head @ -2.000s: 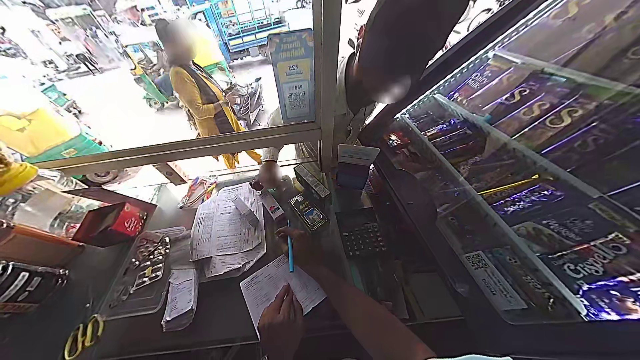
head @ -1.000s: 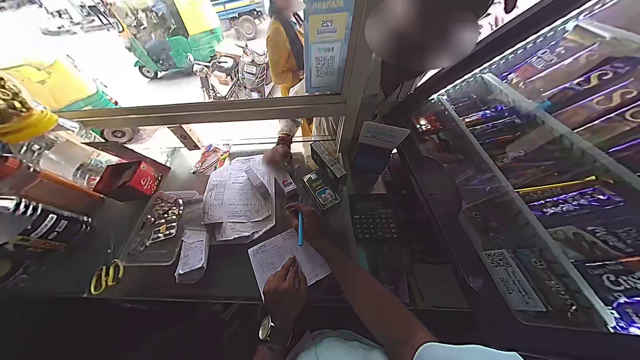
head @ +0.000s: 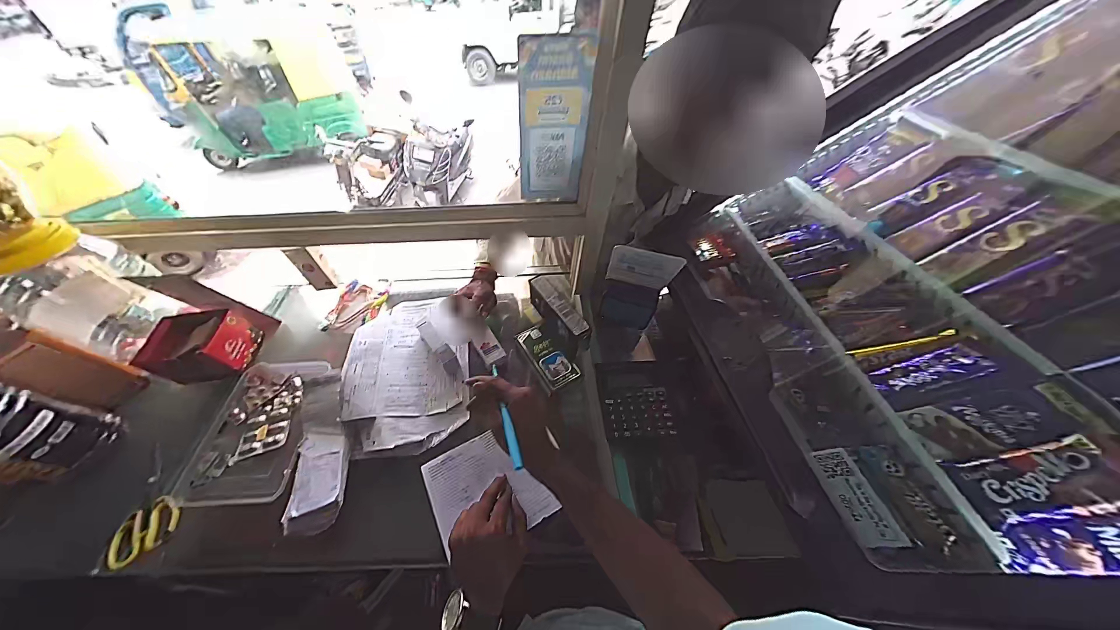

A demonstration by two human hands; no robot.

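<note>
My left hand [head: 490,534] rests on a written sheet of paper [head: 464,468] at the counter's front edge; whether its fingers grip the sheet is unclear. My right hand [head: 516,411] holds a blue pen [head: 510,437] and reaches over the sheet's far side, fingertips near a small white box [head: 488,348]. Another person's hand [head: 477,296] comes through the window opening above that box. Left of it lie written papers [head: 394,372] with a pale strip-like box on top. A dark green box [head: 549,357] stands to the right.
A calculator [head: 639,411] lies right of my forearm, beside a glass case [head: 884,350] of wrapped chocolate. To the left are a plastic tray [head: 197,486] with blister packs, a stack of slips [head: 315,477], yellow-handled scissors [head: 140,534] and a red box [head: 206,346]. A person leans outside.
The passer-by in yellow outside has gone out of view. The other person's hand is still by the small white box. My right hand keeps the pen and my left hand stays on the sheet.
</note>
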